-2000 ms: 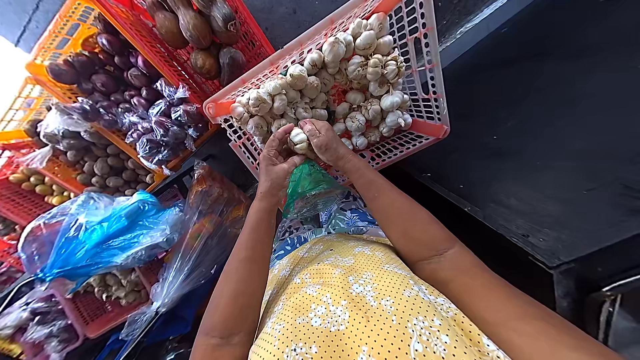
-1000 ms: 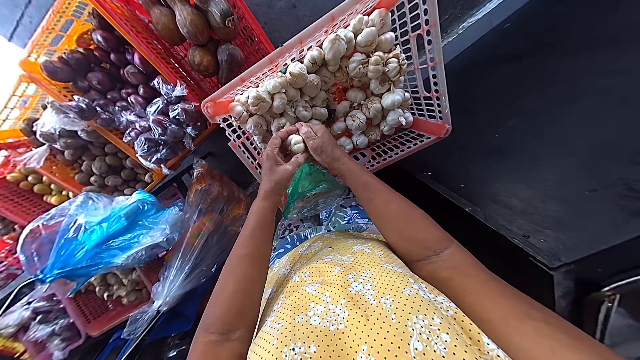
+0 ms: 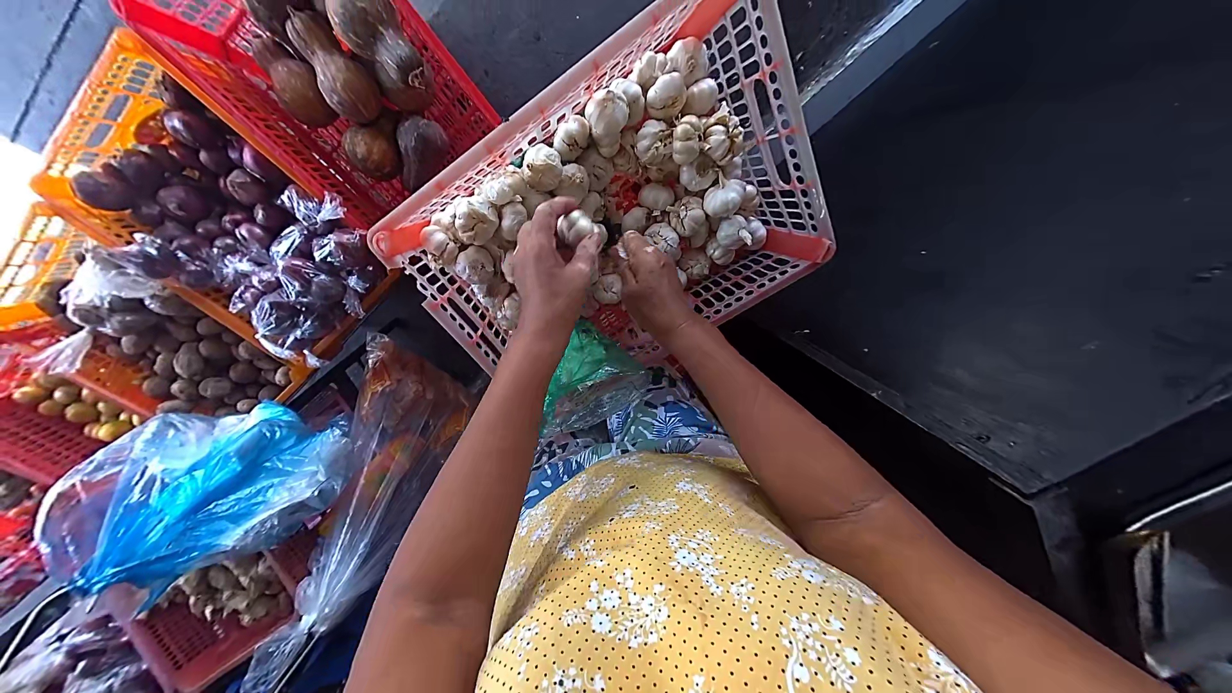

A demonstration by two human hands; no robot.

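My left hand (image 3: 556, 265) holds a white garlic bulb (image 3: 577, 228) between thumb and fingers over the near side of a crate. Just to its right, my right hand (image 3: 654, 281) has its fingers curled together by the loose bulbs; whether anything is pinched in them cannot be told. Many garlic bulbs (image 3: 666, 96) lie in the pale plastic crate (image 3: 813, 207) with red-orange corners, piled around a small gap where red shows. A green plastic bag (image 3: 587, 364) hangs below my hands at the crate's near side.
Crates at the left hold eggplants (image 3: 188, 202), brown gourd-like vegetables (image 3: 346, 87), small brown tubers (image 3: 192, 361) and ginger-like roots (image 3: 226, 587). Blue and clear plastic bags (image 3: 202, 491) hang at lower left. A black flat surface (image 3: 1020, 241) lies at the right.
My hands were together around a garlic bulb at the crate's near edge. They have moved apart and a little farther over the crate, the bulb staying in my left hand.
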